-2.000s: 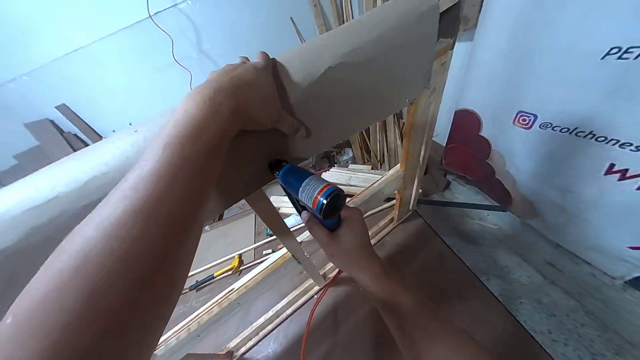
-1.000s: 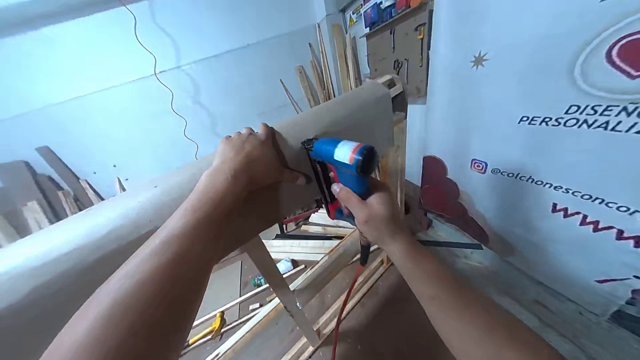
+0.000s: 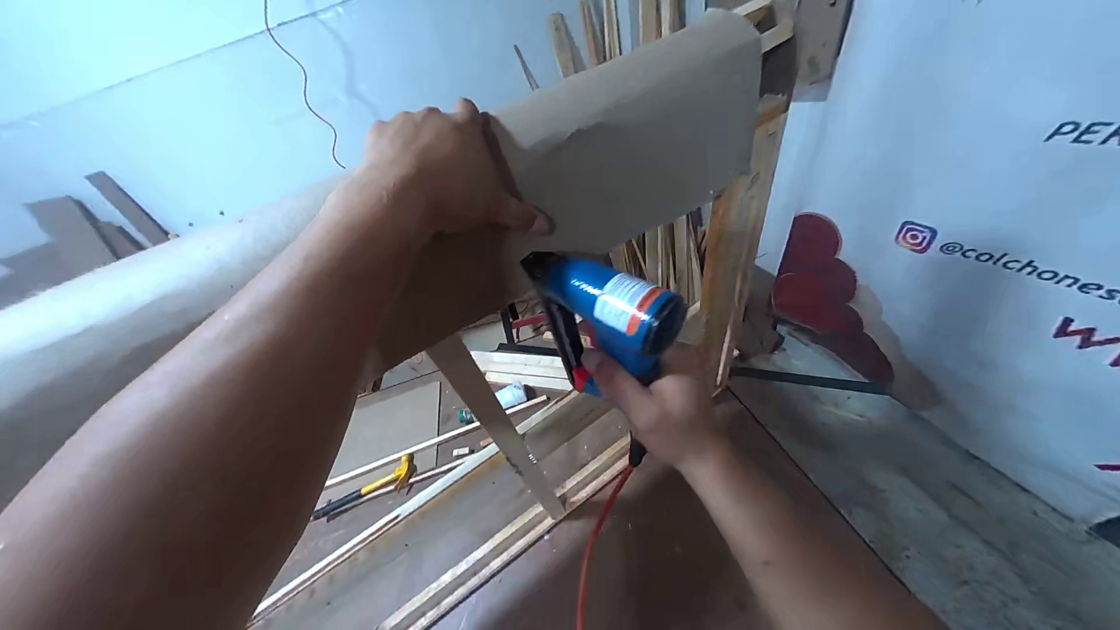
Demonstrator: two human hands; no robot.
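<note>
My left hand (image 3: 446,175) grips the upper edge of a beige sheet covering (image 3: 647,157), which wraps over the top rail of a wooden frame (image 3: 739,236). The thumb presses on the sheet's near face and the fingers lie over the top. Below and to the right of that thumb, my right hand (image 3: 656,394) holds a blue pneumatic stapler (image 3: 604,302) by its handle. The stapler's nose is at the lower part of the sheet; whether it touches is hard to tell. A red air hose (image 3: 595,542) hangs down from the handle.
A yellow and black tool (image 3: 376,486) lies low behind the frame, near wooden strips (image 3: 516,560) and a small bottle (image 3: 512,395). A slanted slat (image 3: 490,416) runs down from the covered rail. Upright wood pieces (image 3: 604,35) lean at the back wall. A printed banner (image 3: 980,175) hangs at right.
Since one second ago, the stapler has moved from the sheet's upper face down to its lower part. My left hand still holds the top edge. The view has shifted.
</note>
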